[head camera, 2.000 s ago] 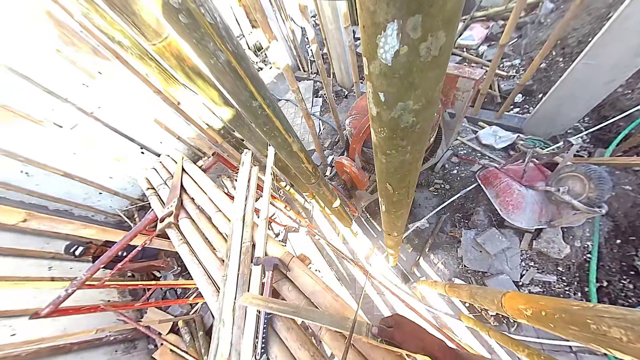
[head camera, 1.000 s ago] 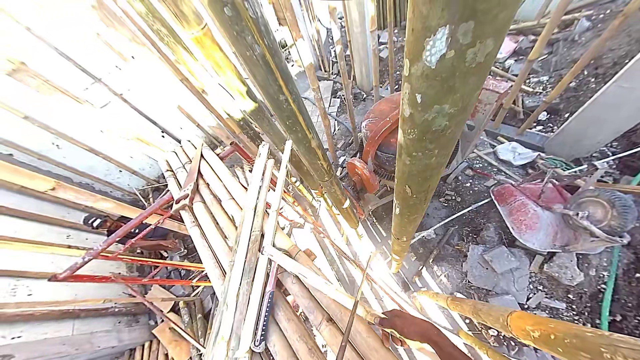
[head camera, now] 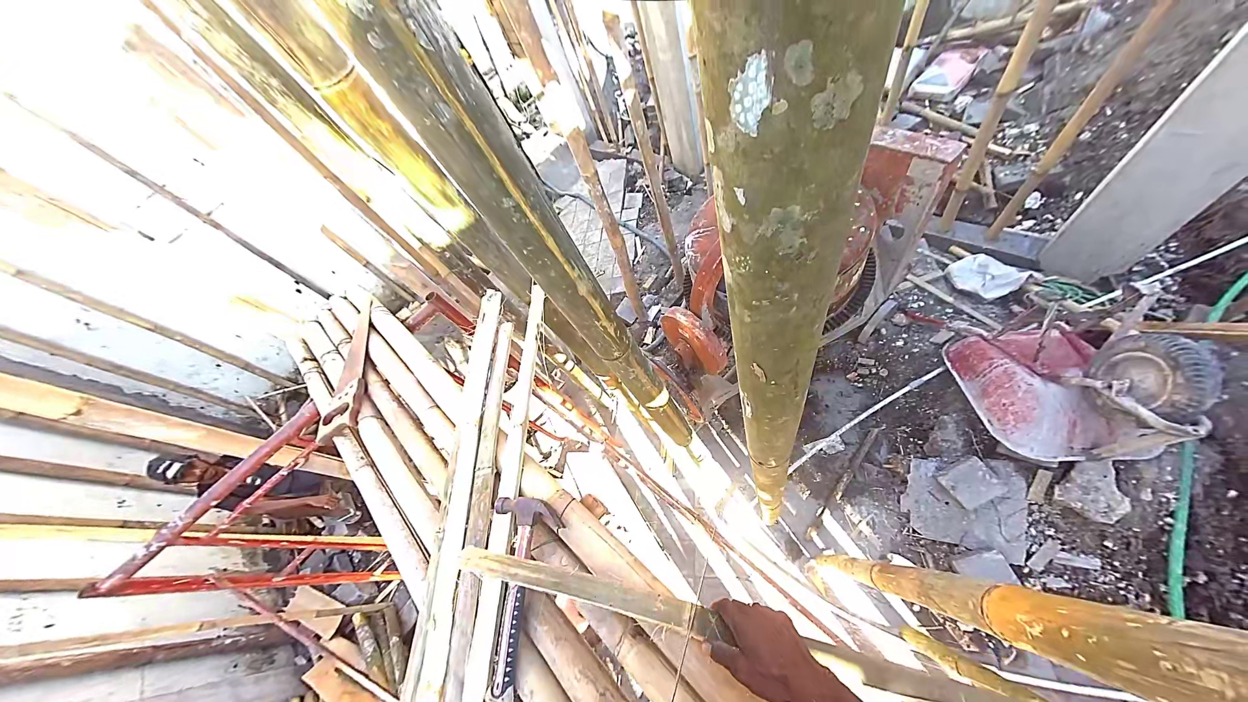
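Near the bottom edge, right of centre, my right hand [head camera: 770, 653] grips a pale split-bamboo strip [head camera: 604, 592]. The strip reaches left across a claw hammer's handle and several lighter slats [head camera: 478, 458]. The hammer [head camera: 526, 512] lies on round bamboo poles [head camera: 575, 643], its head uncovered, its dark patterned handle pointing toward the bottom edge. A thin wire or cord [head camera: 690, 624] crosses the strip close to my fingers. My left hand is out of view.
A thick upright bamboo pole [head camera: 795, 244] stands ahead. Red metal scaffolding [head camera: 224, 492] is at left, with another person [head camera: 229, 476] below. Down on the rubble ground are an orange-red machine [head camera: 702, 253] and an overturned wheelbarrow [head camera: 1033, 390]; a thick bamboo [head camera: 1053, 614] lies at lower right.
The strip's left end has swung: one second ago it crossed the hammer's head, which now shows, and it lies over the handle. My right hand keeps hold of the strip.
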